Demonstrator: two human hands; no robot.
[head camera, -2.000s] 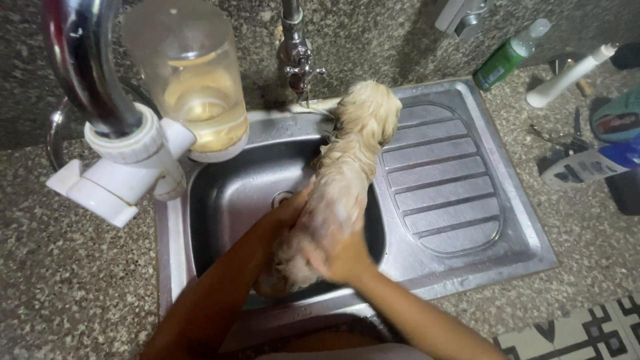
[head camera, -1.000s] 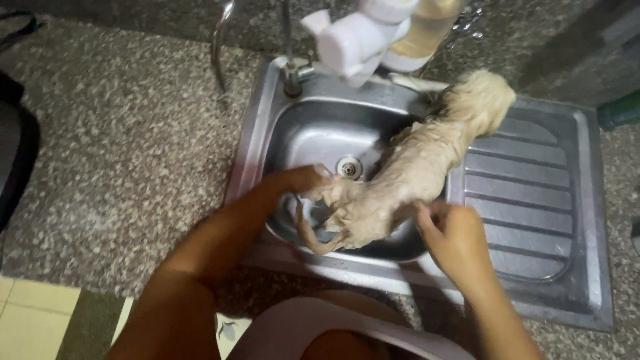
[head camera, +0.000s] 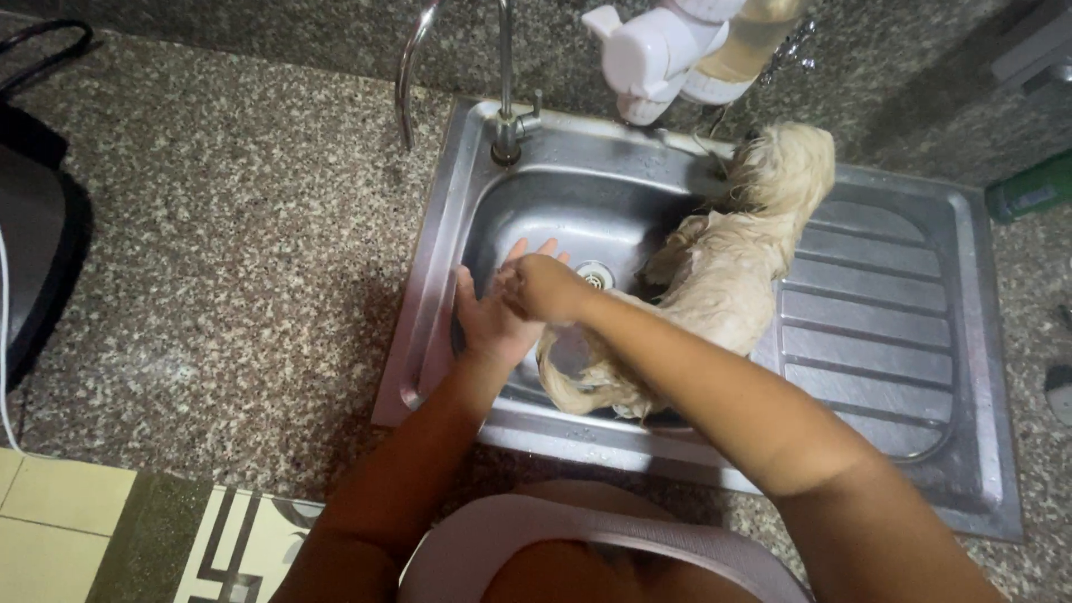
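A wet, cream-coloured small dog (head camera: 729, 268) stands in the steel sink basin (head camera: 553, 201), its head at the back rim near the ribbed drainboard and its tail curling at the front. My left hand (head camera: 494, 314) is palm up over the left part of the basin, fingers spread. Across that palm lies my right hand (head camera: 540, 289), its fingers curled; whether anything is between the hands cannot be seen. Neither hand touches the dog's back, though my right forearm passes over its hindquarters. The drain (head camera: 595, 275) shows just right of my hands.
A small metal tap (head camera: 507, 138) rises at the sink's back left corner. Above the back rim hang a white plastic fitting (head camera: 649, 63) and a clear container (head camera: 745, 46). The ribbed drainboard (head camera: 871, 327) is at right, a green bottle (head camera: 1030, 188) beyond it. A black object (head camera: 38, 243) sits far left.
My right hand has left the dog's side and crossed over to my left hand. My left hand has moved off the dog's rear and turned palm up.
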